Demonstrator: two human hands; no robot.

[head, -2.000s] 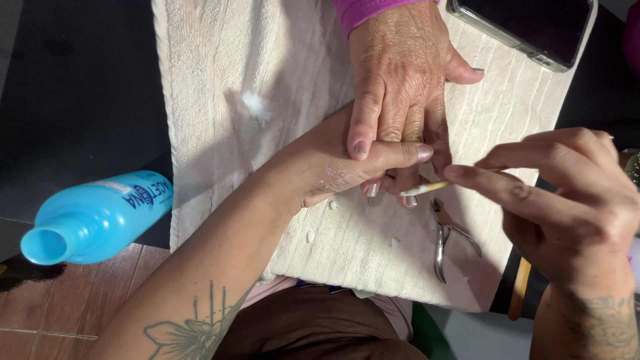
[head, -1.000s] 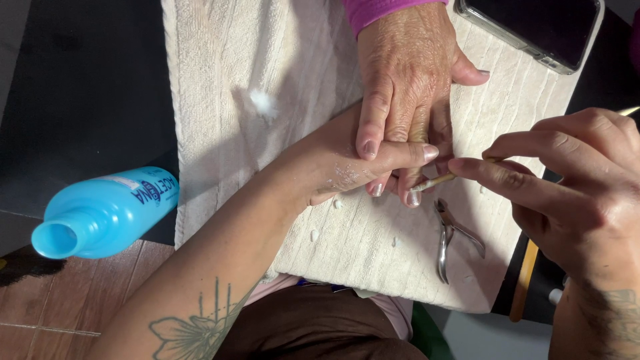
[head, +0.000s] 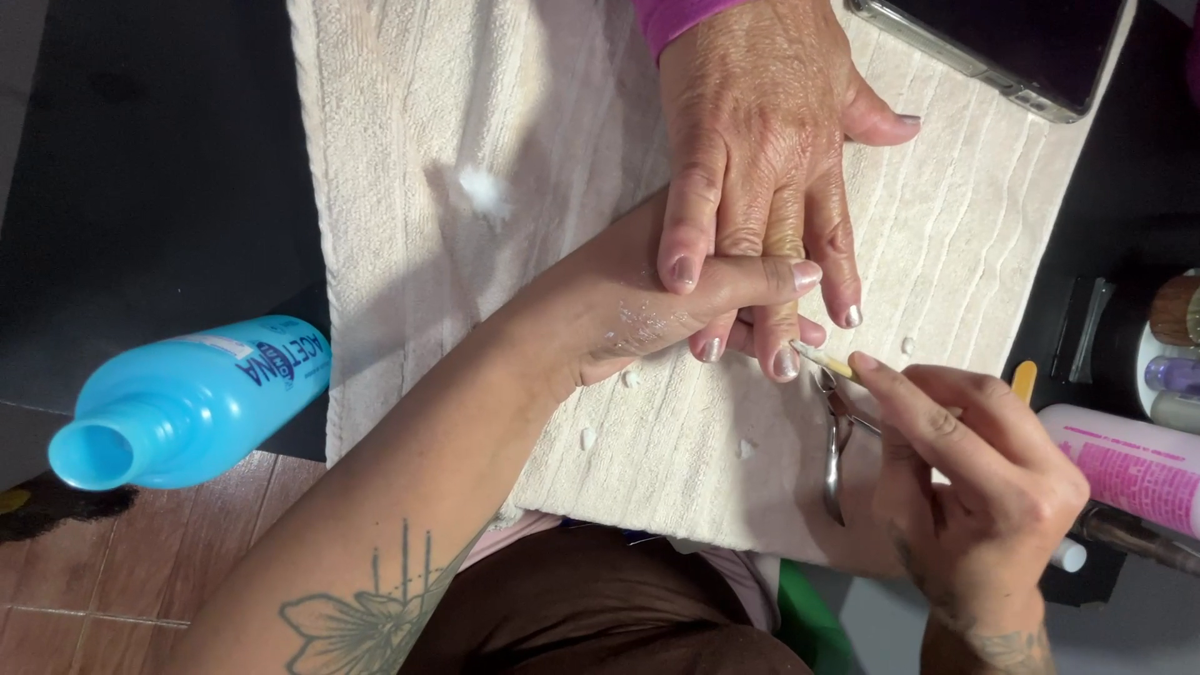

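Note:
My left hand (head: 675, 309) reaches under the fingers of another person's hand (head: 759, 122), its thumb lying over them and gripping a finger. My right hand (head: 975, 450) pinches a thin wooden stick (head: 834, 364) whose tip is wrapped in white cotton. That tip touches the side of a painted fingernail (head: 786, 362) on the other person's hand. Metal cuticle nippers (head: 832, 459) lie on the cream towel (head: 675, 469), partly hidden by my right hand. White specks cling to the skin near my left thumb.
An uncapped blue acetone bottle (head: 187, 403) stands at the left. On the towel are a cotton tuft (head: 484, 191), small cotton bits (head: 588, 438) and a phone (head: 1012, 47). At the right are a pink-and-white bottle (head: 1125, 464), an orange stick (head: 1024, 382) and a round holder with small bottles (head: 1172, 375).
My right hand has moved the cotton-tipped stick slightly along the held finger, to the nail's side. My left hand keeps its hold. The view has shifted, showing more of the right side.

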